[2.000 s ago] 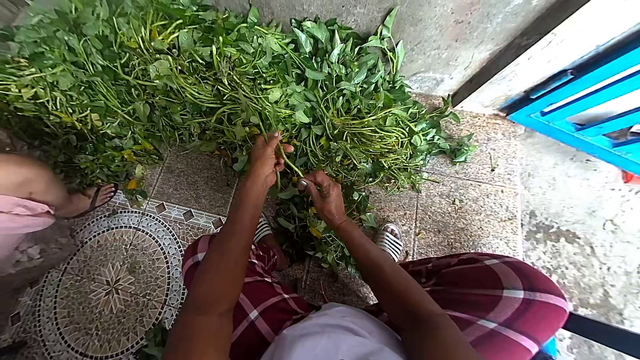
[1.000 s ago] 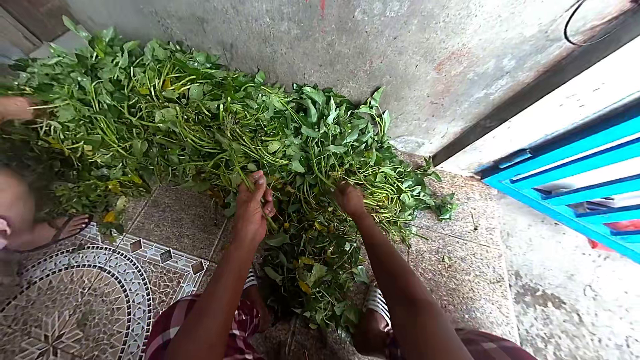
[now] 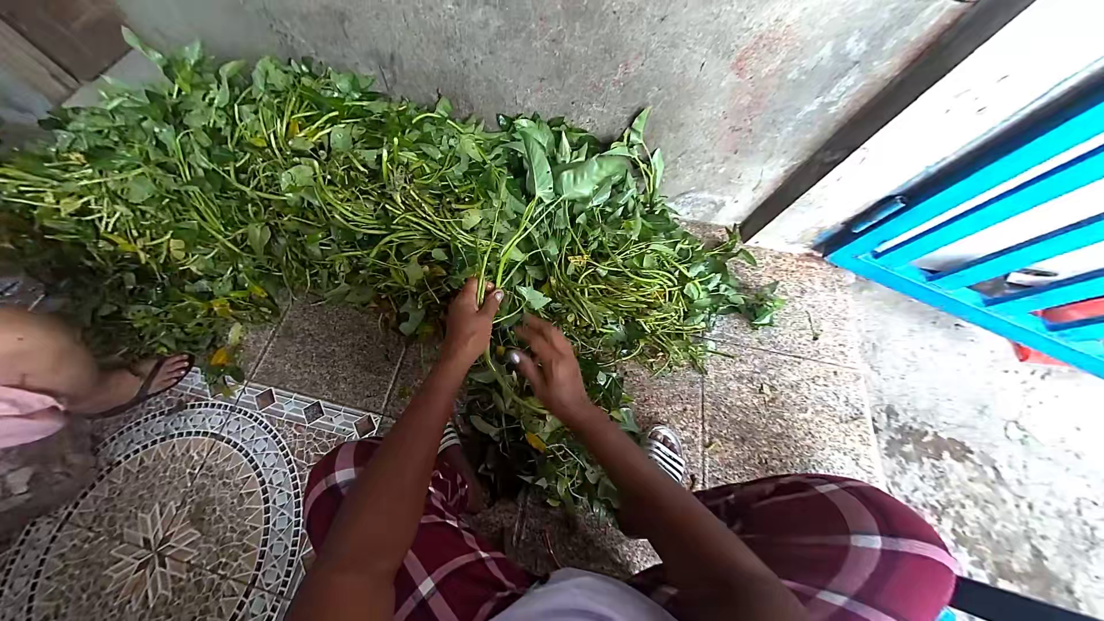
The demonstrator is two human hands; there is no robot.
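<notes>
My left hand [image 3: 472, 319] is closed around a few long green stems [image 3: 511, 246] with broad leaves at their far end. Just to its right is my right hand [image 3: 552, 366], fingers loosely curled, a dark grey thing on its thumb; whether it touches a stem is unclear. Beyond both hands a large heap of leafy green vegetable stalks [image 3: 379, 198] lies along the wall. A smaller pile of leafy greens [image 3: 556, 448], with some yellow leaves, lies on the floor between my feet, below my hands.
A bare concrete wall [image 3: 517, 52] rises behind the heap. At the right stands a blue metal gate [image 3: 975, 267]. Another person's sandalled foot [image 3: 142, 384] is at the left, near a round mosaic [image 3: 159, 526] in the tiled floor [image 3: 776, 414].
A second ago both hands were apart, the right one reaching into the heap; now they are close together, with stems upright in the left. The other person's hand at the left edge has gone from view.
</notes>
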